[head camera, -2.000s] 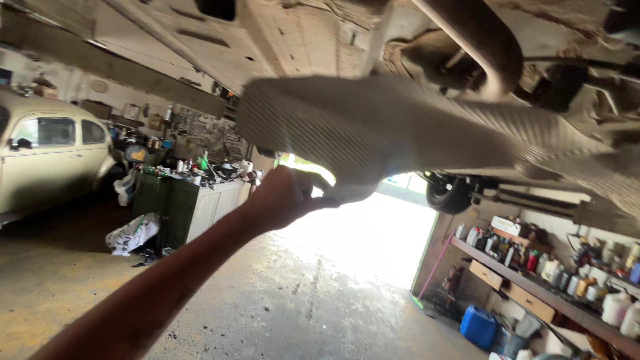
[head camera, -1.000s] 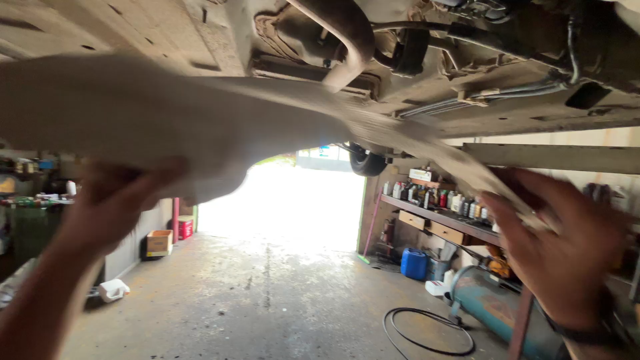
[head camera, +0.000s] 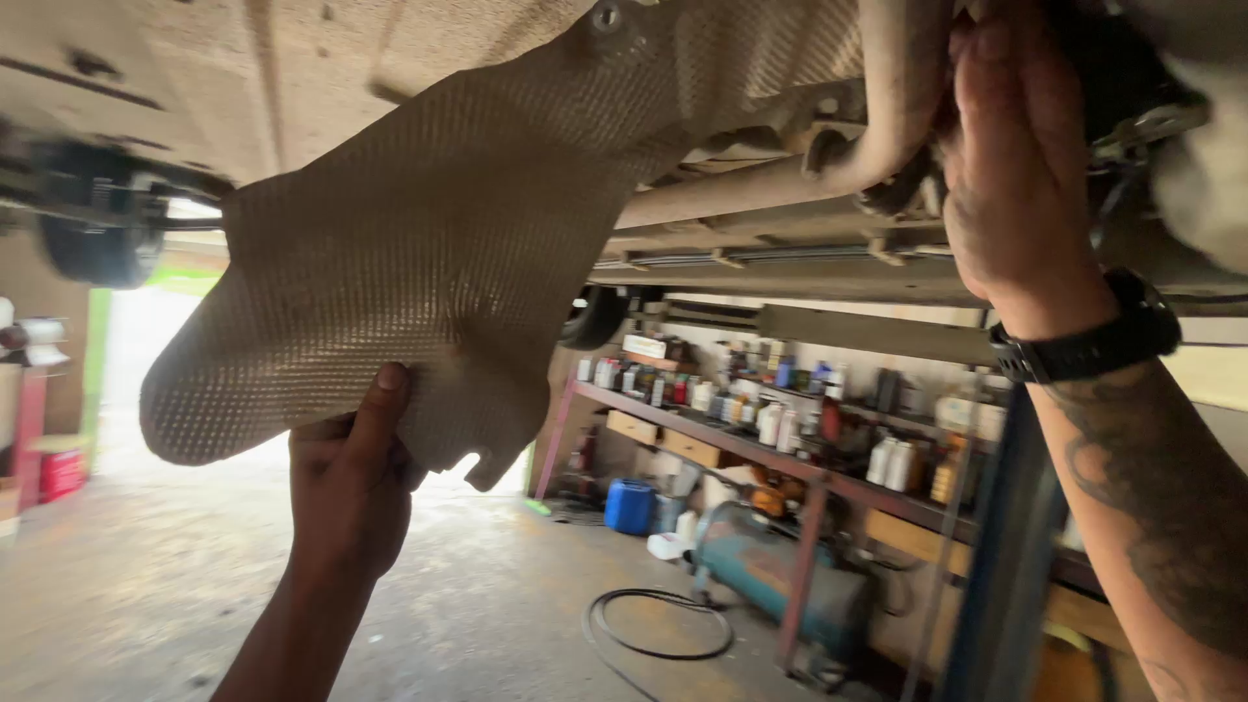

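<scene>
A textured metal heat shield [head camera: 439, 214] hangs at a slant under the raised vehicle, its upper end beside a bent exhaust pipe [head camera: 897, 107]. My left hand [head camera: 356, 478] grips the shield's lower edge, thumb on the near face, close to a notch. My right hand [head camera: 1014, 166], with a black watch on the wrist, reaches up just right of the pipe bend. Its fingertips are partly hidden behind the pipe, so what they touch cannot be told. A bolt hole [head camera: 605, 16] shows near the shield's top edge.
The vehicle's underbody [head camera: 195, 58] spans overhead. At right are a blue lift post [head camera: 1004, 546] and a shelf [head camera: 702, 424] crowded with bottles. Below it lie a green compressor tank [head camera: 780, 575] and a blue container [head camera: 630, 506]. A coiled hose [head camera: 658, 624] rests on the floor.
The shield, held by both hands a second ago, now slants up beside the exhaust pipe. My right hand has moved up to the pipe. The view has turned to the right.
</scene>
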